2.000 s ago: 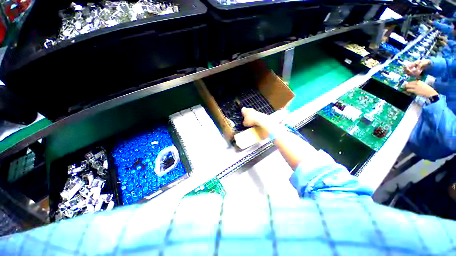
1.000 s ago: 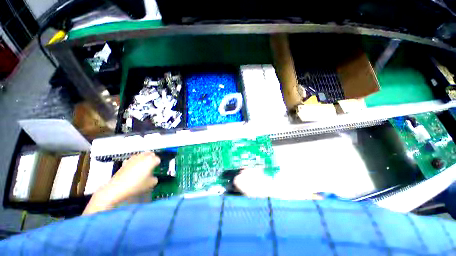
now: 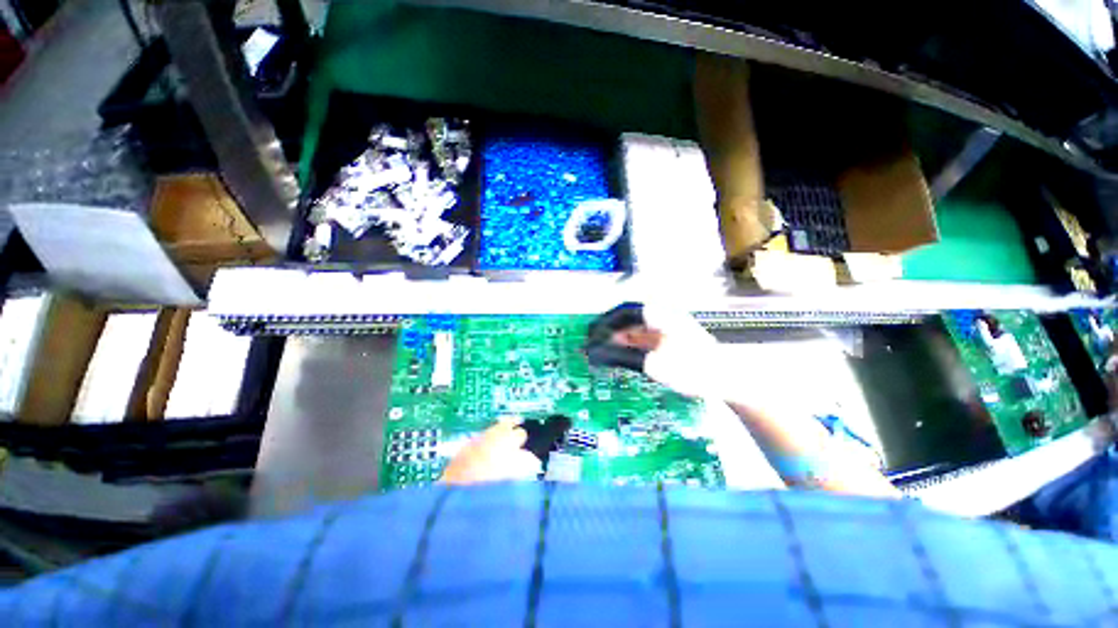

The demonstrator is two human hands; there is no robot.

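Note:
A large green circuit board (image 3: 503,368) lies in front of me between the conveyor rails. Blue parts (image 3: 418,342) and a white block component (image 3: 443,361) stand at its upper left corner. My left hand (image 3: 490,450) is over the board's lower middle, its black-covered fingertips beside a small ribbed part. My right hand (image 3: 656,352) is over the board's upper middle, its black-covered fingertips bent down and left. Both hands are blurred, and I cannot tell whether either holds a part.
Behind the rail (image 3: 490,292) stand bins of metal parts (image 3: 399,196) and blue parts (image 3: 539,196), white parts in rows (image 3: 672,215) and an open carton (image 3: 893,209). Another board (image 3: 1018,380) lies at right. Boxed white parts (image 3: 117,368) stand at left.
My right hand has left the carton and is now over the board. My left hand has moved from the board's left side to its lower middle. More of the board shows.

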